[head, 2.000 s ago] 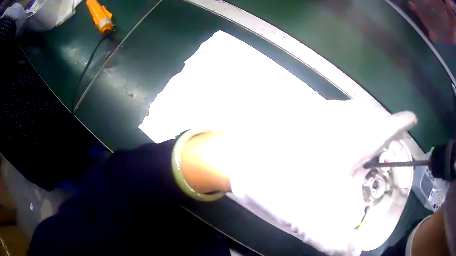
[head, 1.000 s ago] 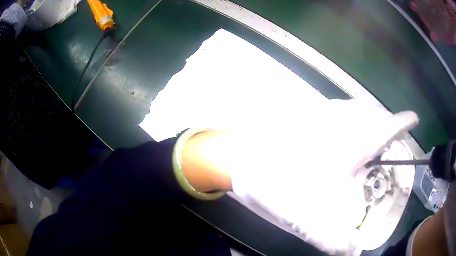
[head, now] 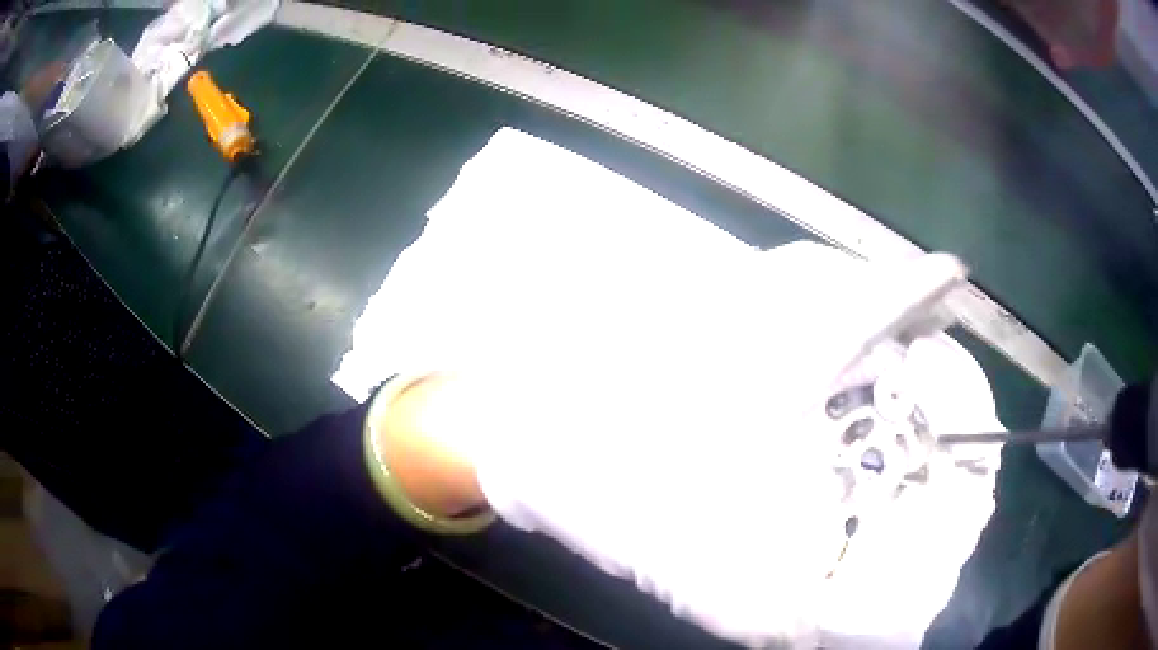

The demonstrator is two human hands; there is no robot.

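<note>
A white rounded appliance part [head: 971,381] with holes and round bosses lies at the right on a glaring white sheet [head: 508,216]. My left hand [head: 711,419], in a white glove that blends into the sheet, holds the part from its left, one finger stretched along its far side. My right hand [head: 1134,571] is mostly cut off at the right edge, held around an electric screwdriver [head: 1134,432]. Only the black nose and thin bit show; the bit points left over the part's right side. Whether its tip touches is unclear.
A clear screw bin [head: 1079,432] stands right of the part. A pale rail [head: 711,159] separates the bench from the green belt [head: 813,89]. At upper left are an orange screwdriver [head: 222,117], a white housing [head: 99,108] and a crumpled white rag [head: 191,38].
The view has shifted. The part and my left hand are further left relative to the screwdriver, and the bit is now over the part's right side instead of beside my left fingers.
</note>
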